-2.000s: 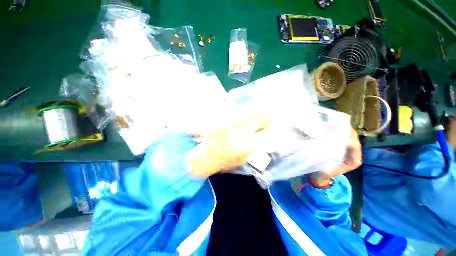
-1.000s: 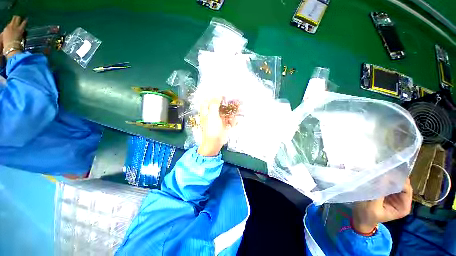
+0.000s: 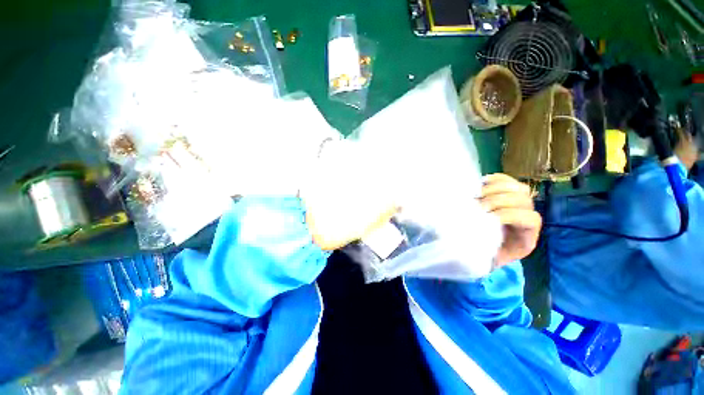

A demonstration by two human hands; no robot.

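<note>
A large milky poly bag (image 3: 432, 170) is held in front of my chest, with a white label (image 3: 384, 239) near its lower left. My right hand (image 3: 513, 216) grips its right side. My left hand (image 3: 340, 220) is at the bag's left side, washed out by glare; its fingertips are partly hidden and its grip is unclear. A bright pile of small clear zip-lock bags (image 3: 185, 116) lies left on the green bench, some with copper and gold bits. A small bag with a white label (image 3: 345, 65) and gold bits lies behind.
A solder spool (image 3: 58, 202) is at left. A round brown pot (image 3: 492, 96), a brown holder box (image 3: 540, 135), a fan (image 3: 531, 55) and a yellow block (image 3: 615, 150) are at right. A circuit board (image 3: 455, 15) lies behind. Another person's blue sleeve (image 3: 633, 239) is at far right.
The view has swung right. My left hand has moved from the small-bag pile to the large bag. The large bag, spread open a second ago, now looks flatter; my right hand still holds it.
</note>
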